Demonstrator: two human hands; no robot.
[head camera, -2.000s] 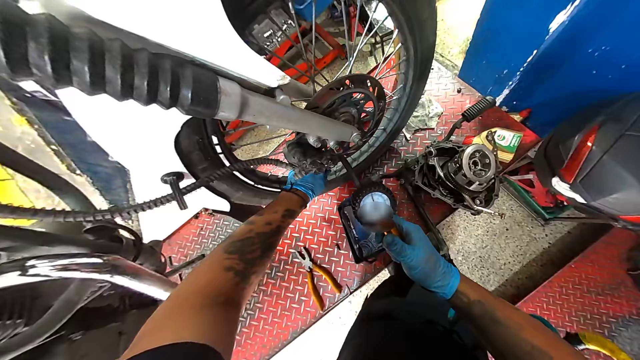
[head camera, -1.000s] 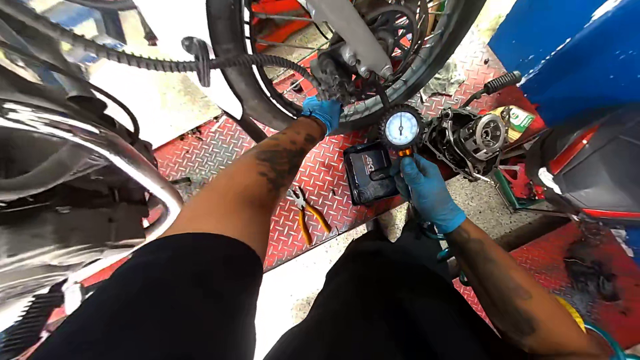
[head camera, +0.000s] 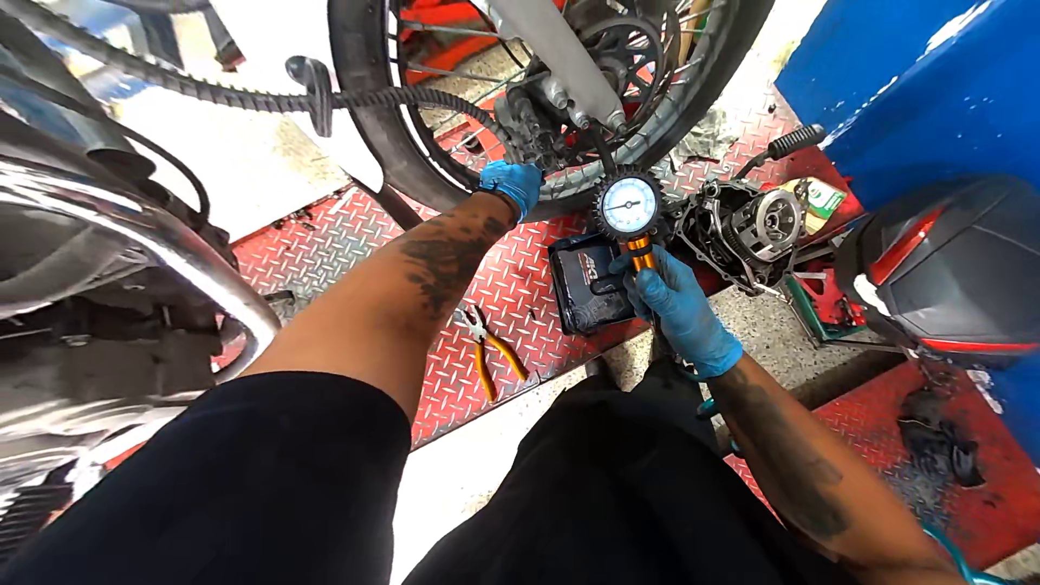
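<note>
My right hand (head camera: 678, 296), in a blue glove, grips the handle of a tire inflator gauge (head camera: 628, 205); its round white dial faces up and a black hose rises from it toward the wheel. My left hand (head camera: 513, 185), also gloved in blue, reaches to the lower rim of the spoked motorcycle wheel (head camera: 382, 154), beside the brake caliper (head camera: 532, 130). Its fingertips are hidden, so I cannot tell whether it holds anything. Beneath the gauge lies a black case (head camera: 591, 284). Pliers with orange handles (head camera: 487, 349) rest with their jaws pointing away from me.
An open engine case (head camera: 743, 231) sits right of the gauge on the red diamond-plate platform (head camera: 443, 406). Beyond it are a small box (head camera: 816, 203) and a blue wall (head camera: 934, 106). A black top case (head camera: 967, 260) stands at right. Chrome tubing (head camera: 203, 268) curves at left.
The gauge dial, blurred and pale two seconds ago, now faces me clearly, still in my right hand. My left hand stays at the wheel. The view has shifted closer over the platform.
</note>
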